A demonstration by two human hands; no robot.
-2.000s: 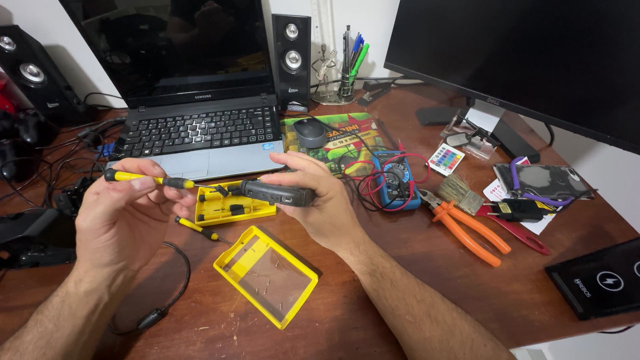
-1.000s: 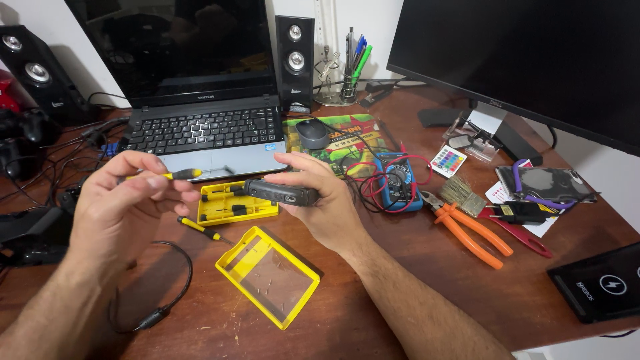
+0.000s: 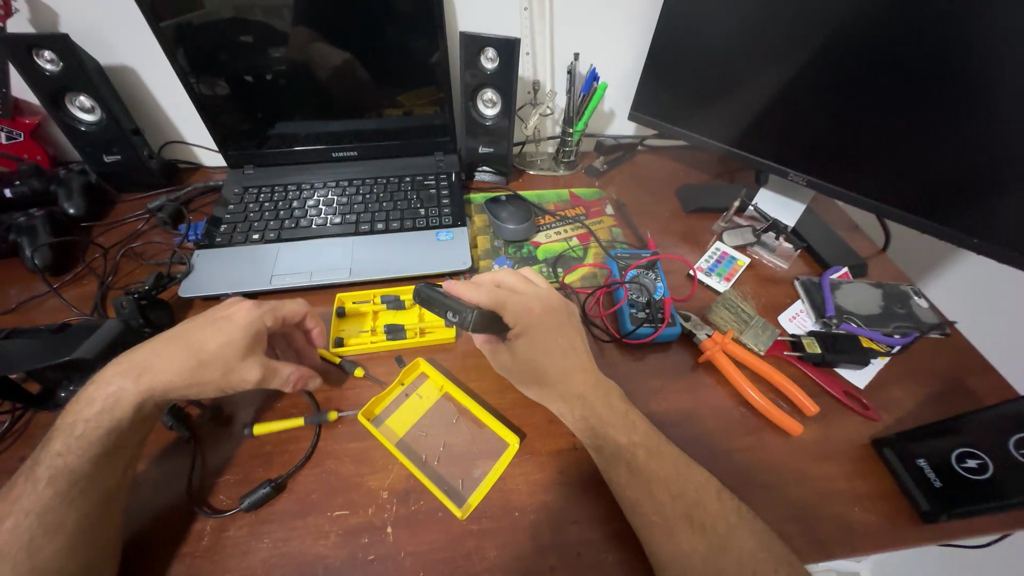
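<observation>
My right hand (image 3: 532, 340) grips a black plastic device (image 3: 460, 310) above the right end of a yellow case (image 3: 392, 346) that holds several small screwdrivers. My left hand (image 3: 240, 348) has its fingers curled apart and holds nothing that shows. Its fingertips are close to a yellow-and-black precision screwdriver (image 3: 344, 362) on the table. Another such screwdriver (image 3: 292, 423) lies just below the left hand. Between the hands and nearer to me is the yellow-framed clear lid (image 3: 494, 462), tilted on the wood, with several small screws in it. A small dark piece (image 3: 401, 362) rests by its upper corner.
Behind the hands stands a laptop (image 3: 324, 264). A black cable (image 3: 308, 456) curves at the left. To the right are a blue multimeter (image 3: 644, 300) with red and black leads, orange-handled pliers (image 3: 756, 384), a brush (image 3: 744, 320) and a black charging pad (image 3: 952, 464).
My left hand has let go of a screwdriver, which lies on the table now, and has moved down. My right hand has turned the black device so it slants.
</observation>
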